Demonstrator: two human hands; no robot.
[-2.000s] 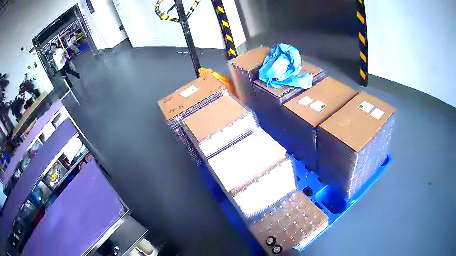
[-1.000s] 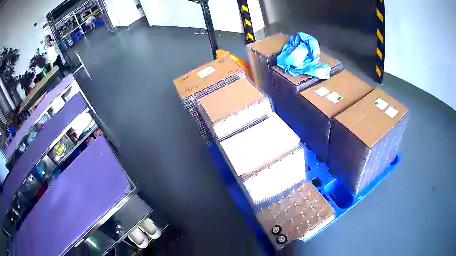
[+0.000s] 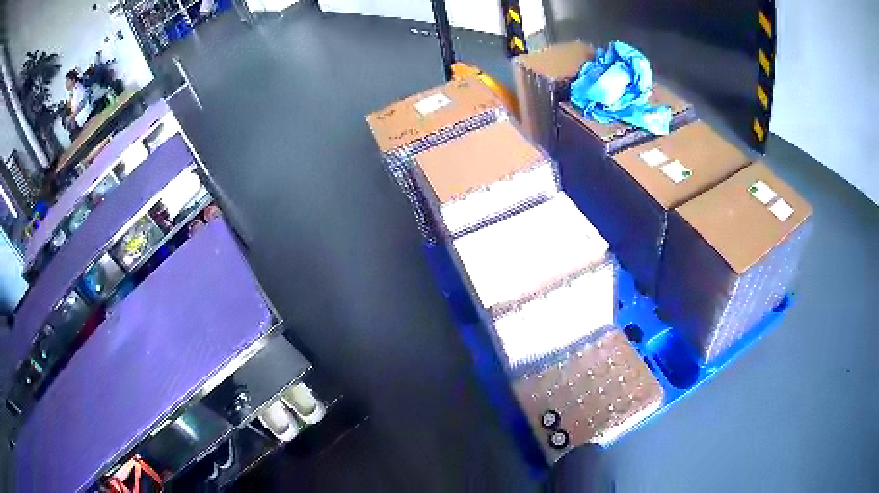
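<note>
No hand of mine is in view. A blue plastic pallet (image 3: 686, 385) carries two rows of goods. Brown cardboard cartons (image 3: 737, 217) with small white labels stand in the right row. A crumpled light blue plastic bag (image 3: 614, 85) lies on the cartons at the back. The left row holds a brown carton (image 3: 410, 117), white-sided stacks (image 3: 530, 252) and a low dimpled tray stack (image 3: 607, 385). Two black rings (image 3: 553, 429) lie on its near left corner. The pallet truck's orange body (image 3: 485, 85) and dark shaft (image 3: 442, 34) show behind the load.
Purple-topped benches (image 3: 159, 342) with shelves of shoes line the left side. White shoes (image 3: 291, 412) stand under the nearest one. A person (image 3: 75, 91) is at the far left. Black-and-yellow strips (image 3: 763, 72) edge the dark metal doors behind the load.
The load and pallet have shifted up and right in the view, and more of the benches shows. The truck's striped handle has left the top edge. The person walking in the far doorway has gone from view.
</note>
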